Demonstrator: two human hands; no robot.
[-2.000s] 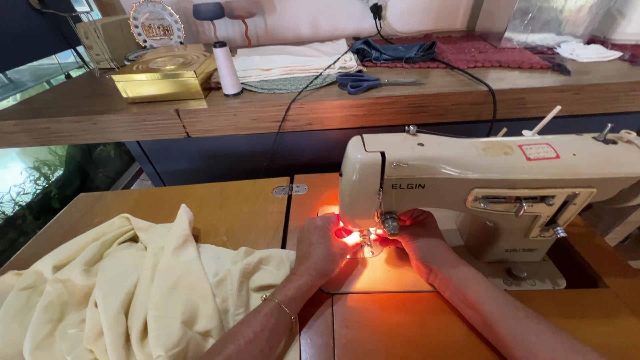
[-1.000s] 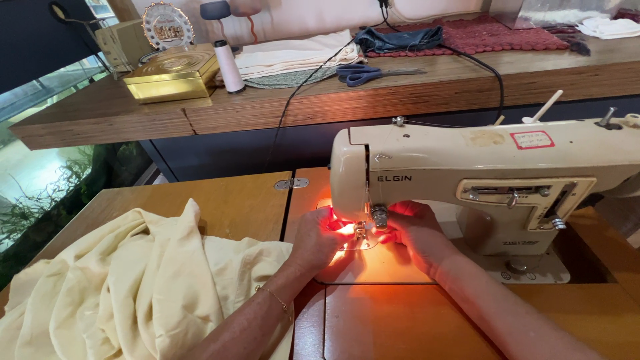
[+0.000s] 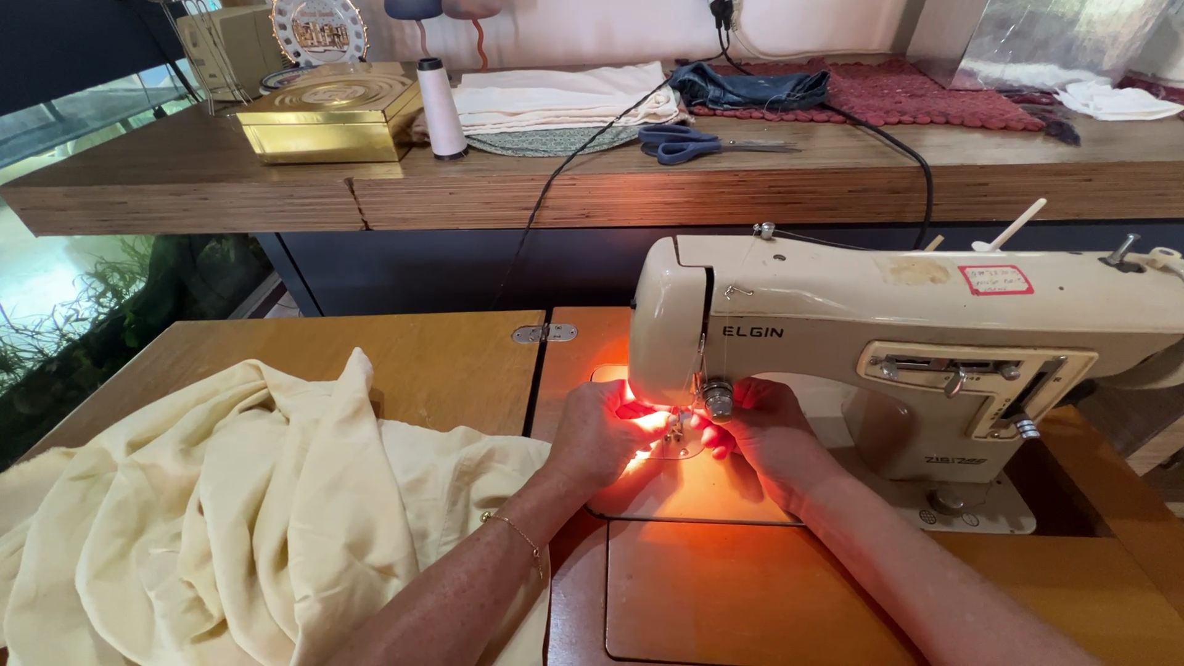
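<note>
A cream Elgin sewing machine (image 3: 832, 305) stands in a wooden sewing table, its lamp casting red-orange light below the head. My left hand (image 3: 606, 430) is just left of the presser foot (image 3: 677, 430), its fingertips close to the needle area. From the right, beneath the machine's arm, my right hand (image 3: 763, 430) reaches to the same spot, fingers bent beside the metal tension knob (image 3: 717, 398). Glare and the fingers hide whether either hand pinches a thread. Cream fabric (image 3: 203, 518) lies bunched on the table, left of my left forearm.
On the wooden shelf (image 3: 444, 199) behind are a gold tin (image 3: 324, 120), a thread cone (image 3: 441, 109), folded white cloth (image 3: 555, 97), blue-handled scissors (image 3: 689, 145), dark blue cloth (image 3: 749, 88) and a red woven mat (image 3: 906, 92). A black cable (image 3: 546, 190) hangs over the shelf's edge.
Both hands stay at the needle area, with small shifts of the fingers. The fabric and the machine have not plainly moved.
</note>
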